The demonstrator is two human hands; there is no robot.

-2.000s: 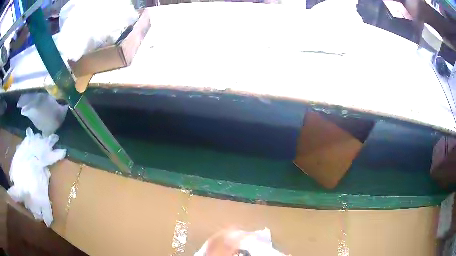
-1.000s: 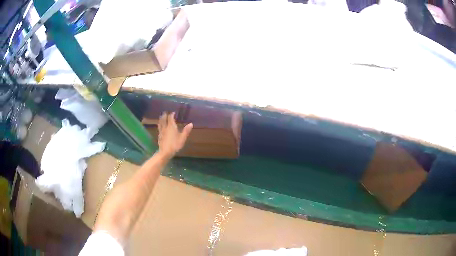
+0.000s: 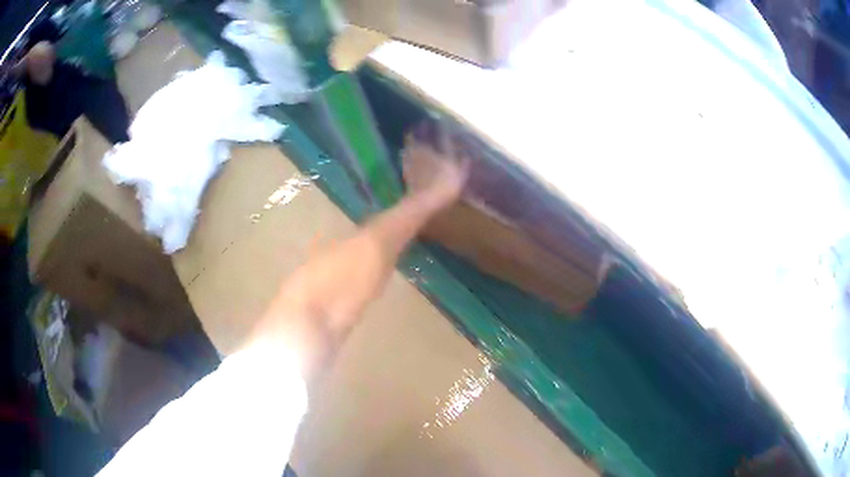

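My left hand (image 3: 434, 172) reaches from the lower left, in a white sleeve, over the cardboard ledge into the dark green shelf recess. It is blurred and lies over the near left end of a small brown carton (image 3: 522, 252) on the shelf. Its fingertips blur into the carton's dark upper part, so I cannot tell whether they grip it. My right hand is not in view.
A limp white bag pile (image 3: 191, 130) lies on the ledge's cardboard cover (image 3: 252, 242). A green post (image 3: 352, 130) stands beside my hand. Large cartons (image 3: 102, 224) stand lower left. A cardboard tray (image 3: 429, 23) sits on the white worktop. A person's hand (image 3: 39, 63) shows upper left.
The view has swung left and tilted. My left arm has come in and reaches further into the recess. The small carton, absent two seconds ago, shows there. The white item at the bottom has left view.
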